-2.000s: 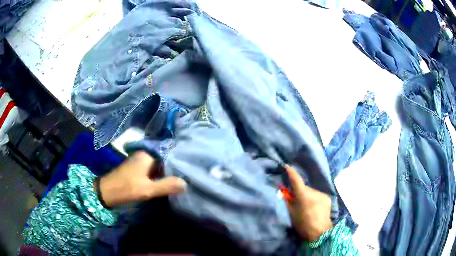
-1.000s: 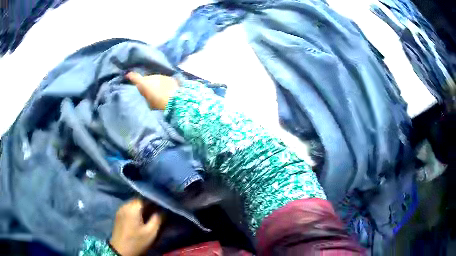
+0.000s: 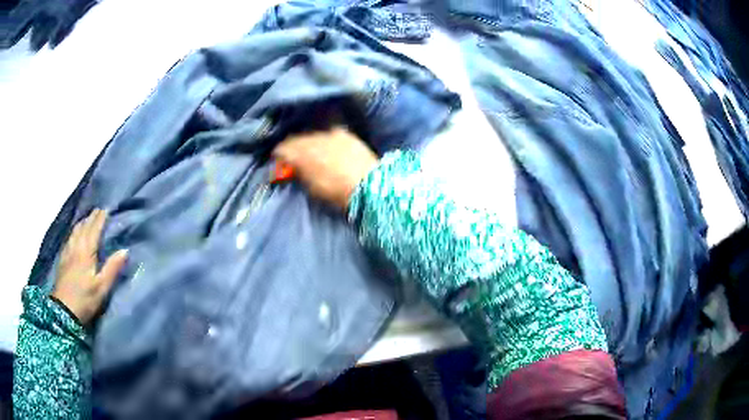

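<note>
A mid-blue denim shirt [image 3: 271, 271] lies spread and rumpled in front of me, with small pale dots on its cloth. My right hand [image 3: 324, 168] is over the middle of the shirt, closed around orange-handled thread snips [image 3: 283, 171]. Only a bit of the orange shows; the blades cannot be made out. My left hand [image 3: 86, 267] lies on the shirt's left side, fingers apart and thumb out, holding nothing that I can see. The image is somewhat blurred.
A long heap of denim garments [image 3: 567, 164] lies to the right and hangs over the near edge of the white table [image 3: 427, 336]. More denim [image 3: 690, 90] lies beyond it at the far right. Dark cloth shows at the top left corner.
The shirt is now spread flatter, its near part covering the spot where a sleeve and open edge showed. My left hand has moved left and opened; my right hand has moved right and slightly nearer me.
</note>
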